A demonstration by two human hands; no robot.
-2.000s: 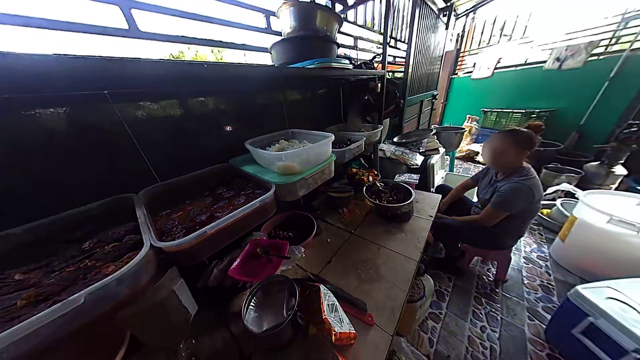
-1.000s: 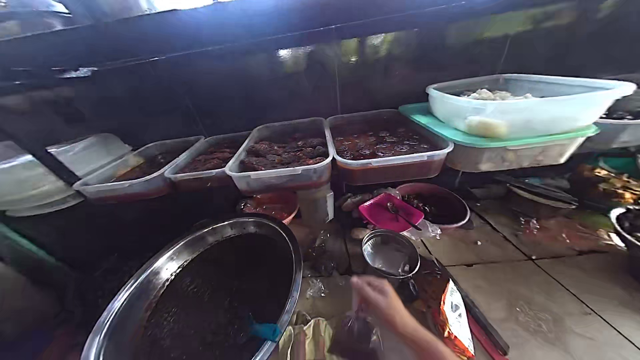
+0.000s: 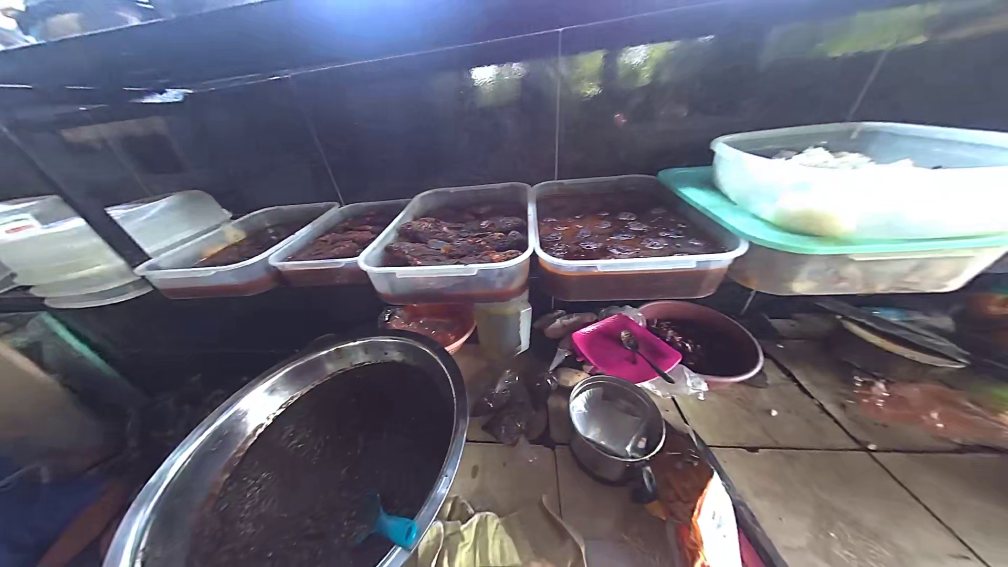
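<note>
Neither my left hand nor my right hand can be made out. In the lower left, a large metal basin [image 3: 264, 394] holds dark thick sauce, with a turquoise handle [image 3: 396, 529] resting at its near right rim. Beside it lies a pale yellowish cloth [image 3: 472, 543]. Farther right on the tiled counter is a metal pot [image 3: 617, 425] with a dark handle. Behind the pot, a pink plate [image 3: 606, 346] carries a metal spoon [image 3: 646, 356] and partly overlaps a pink bowl [image 3: 728, 346] of dark food. An orange-and-white packet [image 3: 713, 520] lies at the lower right.
Plastic tubs of reddish-brown food [image 3: 449, 274] line a ledge along the dark tiled wall. A white tub [image 3: 866, 189] sits on a green-lidded container [image 3: 866, 272] at right. Part of a person in blue [image 3: 55, 512] shows at lower left. A plastic bag [image 3: 512, 402] lies mid-counter.
The view has swung far left from the seated person to the basin. A hand seen near the pot one second ago has gone out of view.
</note>
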